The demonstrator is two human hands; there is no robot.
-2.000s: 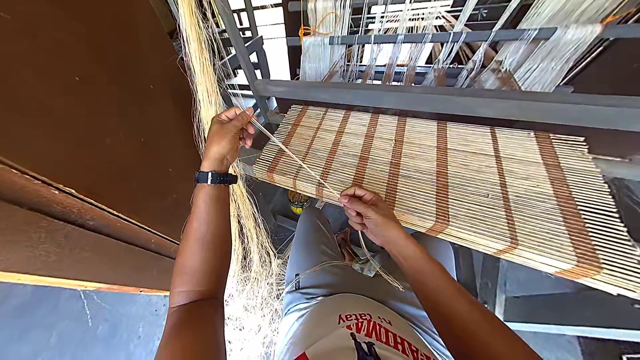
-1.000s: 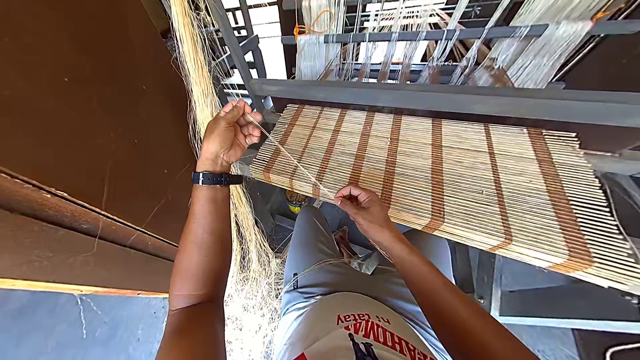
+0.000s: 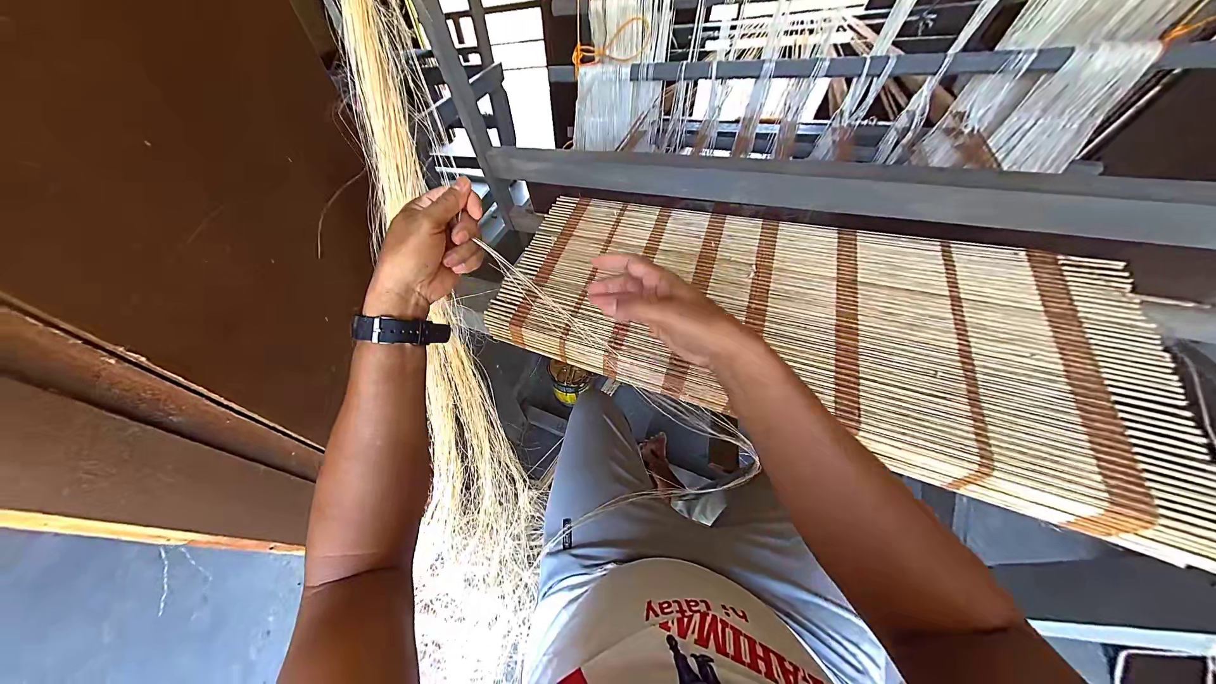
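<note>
My left hand [image 3: 432, 242], a dark watch on its wrist, pinches the end of a few pale fiber strands [image 3: 532, 290] beside a long hanging bundle of raw fiber [image 3: 385, 123]. From that hand the strands slant down to the right and loop over my lap. Close to them is my right hand [image 3: 655, 304], fingers apart and slightly blurred, over the woven slat mat [image 3: 902, 351] with brown stripes; no strand is plainly held in it. The mat lies across the front of a loom.
The loom's grey beam [image 3: 836, 195] runs behind the mat, with white warp threads [image 3: 1035, 85] above. A brown panel [image 3: 171, 190] stands at the left. Beneath the mat's left end is a small yellow can [image 3: 570, 380]. A phone-like object [image 3: 1159, 667] shows at the bottom right corner.
My right hand has come off the strand it pinched and moved up, its fingers now spread. The strand was taut between both hands and now hangs looser. My left hand still pinches its end.
</note>
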